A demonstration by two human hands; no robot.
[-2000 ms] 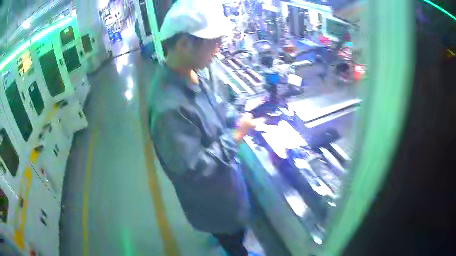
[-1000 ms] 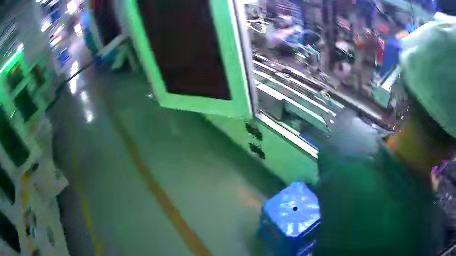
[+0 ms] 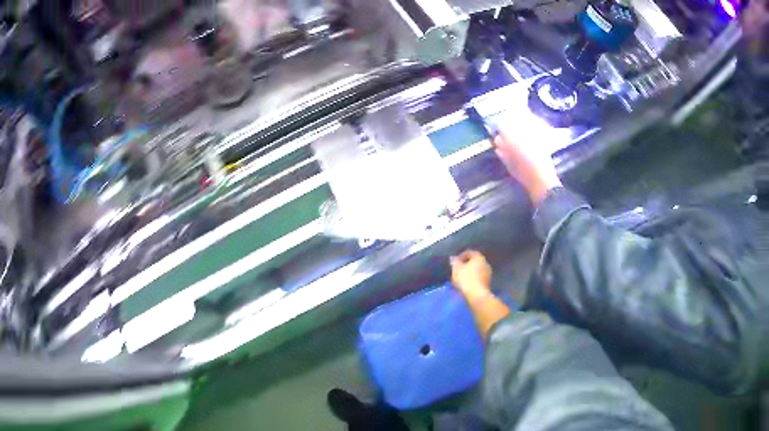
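Note:
A bright silver-white plate lies across the conveyor track, its surface lost in glare. A second glaring plate lies further right, beside a ring-shaped part. My right hand reaches over the line edge, with its fingertips at the left edge of the second plate. Blur and glare hide whether it holds anything. My left hand is in front of the line edge, above the stool, fingers curled, with nothing visible in it. Both arms enter from the lower right in grey-blue sleeves.
A blue stool stands below the line edge, with a dark shoe near it. A dark and teal cylinder hangs over the right plate. Blue tubing and blurred machine parts are at the left. A purple light shows at top right.
The view has swung down from the aisle and a neighbouring person to the conveyor. My hands and sleeves have come into view; the neighbour's capped head and the open door have left it.

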